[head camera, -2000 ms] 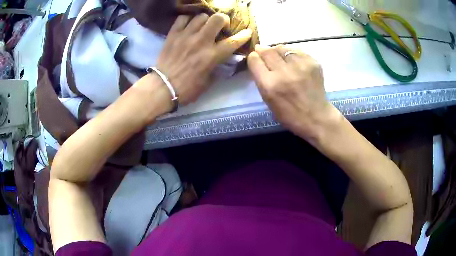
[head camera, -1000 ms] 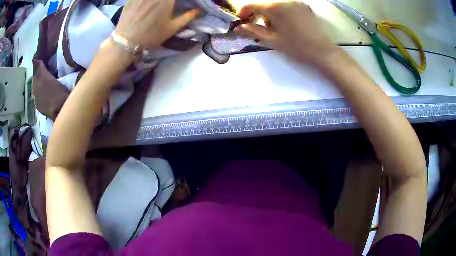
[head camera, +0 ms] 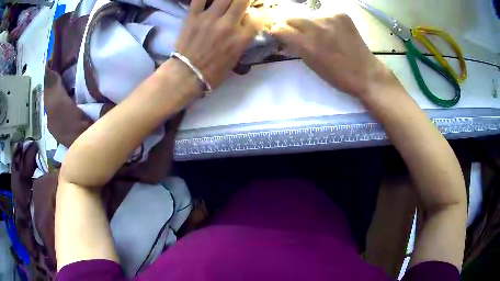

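Observation:
The brown garment with pale grey-white backing (head camera: 118,57) lies bunched on the left of the white table and runs up under my left hand. My left hand (head camera: 216,41) lies on the fabric near the top edge, fingers spread and pressing on it. My right hand (head camera: 329,49) is at the bright lamp spot, its fingertips at the fabric's right edge, seemingly pinching it. The needle area is washed out by glare, so the exact grip is unclear. A small dark-edged fabric end (head camera: 242,69) shows below my left hand.
Scissors with green and yellow handles (head camera: 433,68) lie right of my right hand. A measuring tape (head camera: 274,137) runs along the table's front edge. A pale, dark-lined garment part (head camera: 145,225) hangs left of my lap. Brown panels (head camera: 392,219) stand below the table on the right.
My left hand has moved right and down onto the fabric by the lamp. The lifted pale piece is now lower and mostly covered. My right hand has shifted slightly down.

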